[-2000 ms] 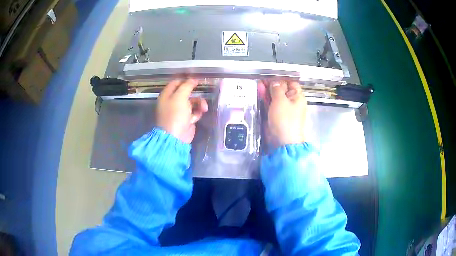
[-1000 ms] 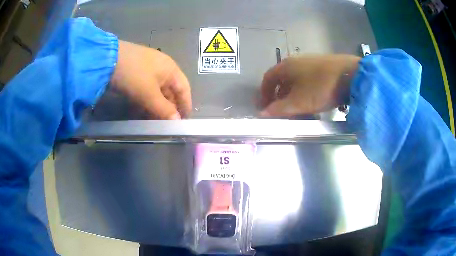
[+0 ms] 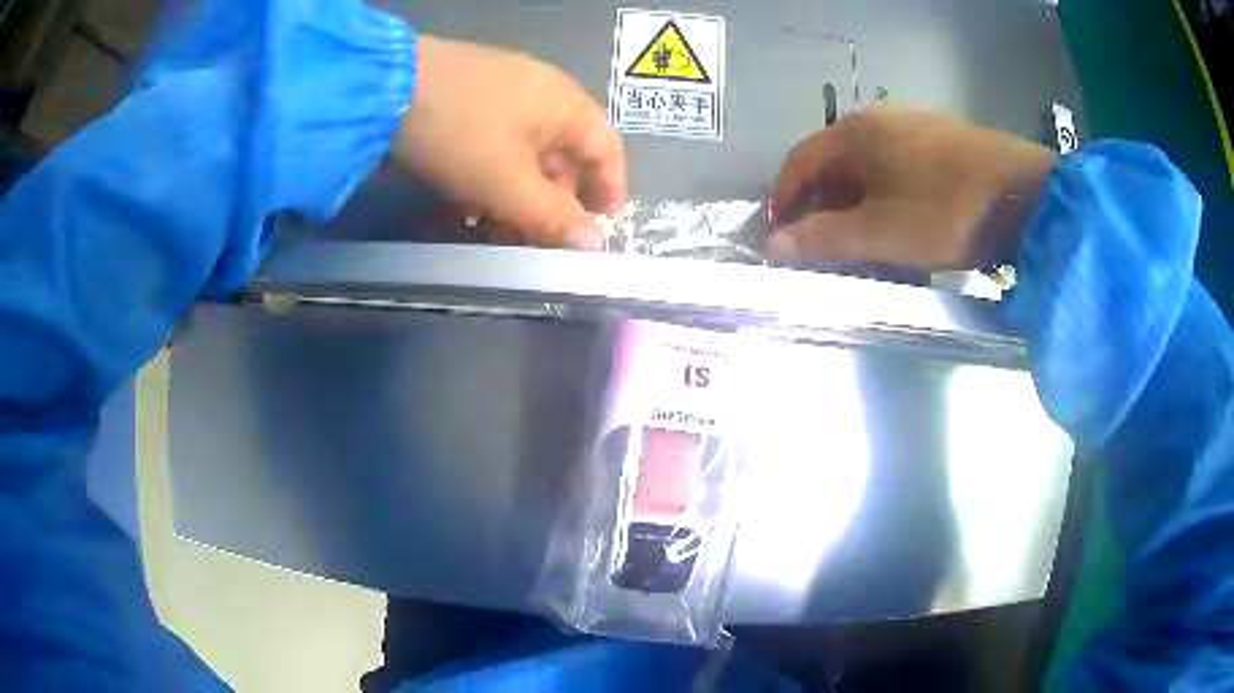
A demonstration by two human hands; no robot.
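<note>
The smartwatch retail box [image 3: 670, 467], pink and white with a pink strap pictured, lies in a clear plastic bag [image 3: 575, 562] on the shiny steel work plate [image 3: 366, 474]. The sealing jaw [image 3: 447, 271] lies down across the bag above the box, and the sealing strip is hidden. A crinkled clear bag end [image 3: 697, 228] sticks out behind the jaw. My left hand [image 3: 521, 149] pinches it at its left side. My right hand [image 3: 900, 190] pinches its right side, slightly blurred.
A yellow triangle warning label [image 3: 667, 75] is on the grey machine cover behind the jaw. The green conveyor belt [image 3: 1144, 81] with a yellow edge line runs at the right. My blue sleeves fill both sides.
Since two seconds ago, the jaw has come down and my hands have moved from beside the box to behind the jaw. Since one second ago, more crinkled bag end shows between my fingers.
</note>
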